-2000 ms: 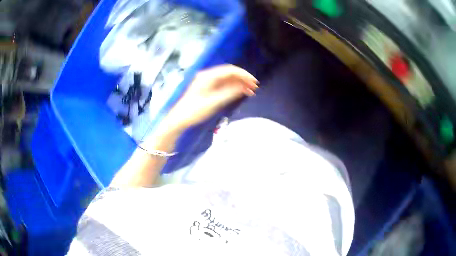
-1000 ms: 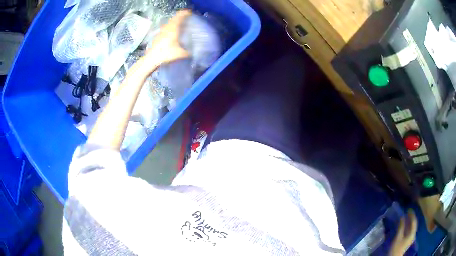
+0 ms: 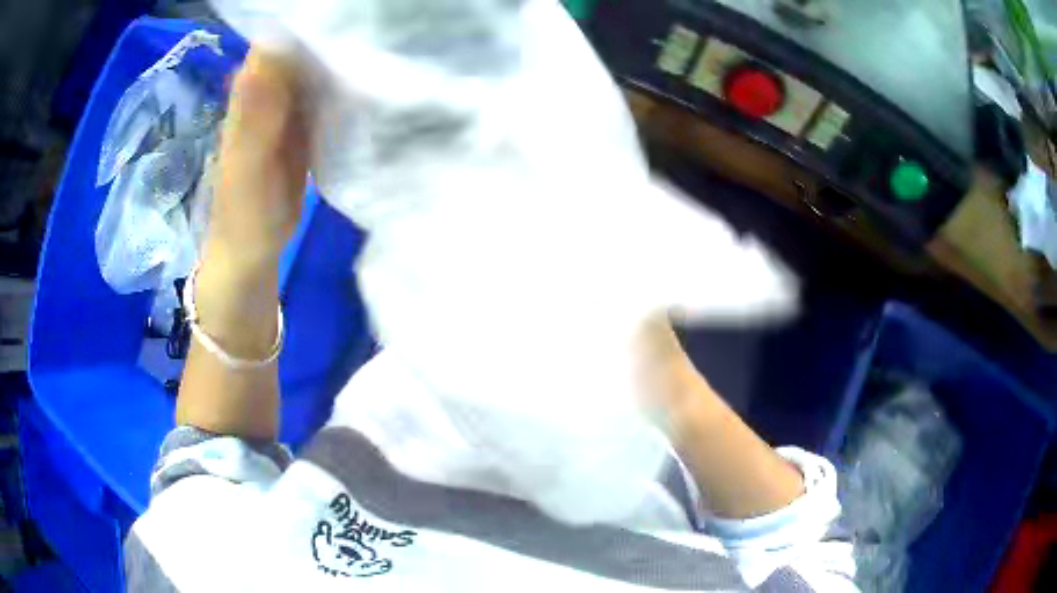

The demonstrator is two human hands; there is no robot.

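A large, blurred white sheet or bag (image 3: 510,232) is raised in front of me and covers the middle of the view. My left hand (image 3: 272,99), with a pale bracelet at its wrist, is at the sheet's upper left edge and grips it; its fingertips are blurred and partly covered. My right hand (image 3: 658,353) is at the sheet's lower right side. The sheet hides its fingers, so its grip does not show. I cannot tell whether anything is inside or behind the sheet.
A blue bin (image 3: 87,382) at left holds clear bubble bags (image 3: 157,203) and black cords. Another blue bin (image 3: 985,452) at lower right holds bagged items (image 3: 910,463). The black machine panel at upper right has a red button (image 3: 753,90) and green button (image 3: 910,180).
My left hand was in the left bin among the bags and is now up at the white sheet. My right hand has come from the lower right to the sheet, which now covers the lap.
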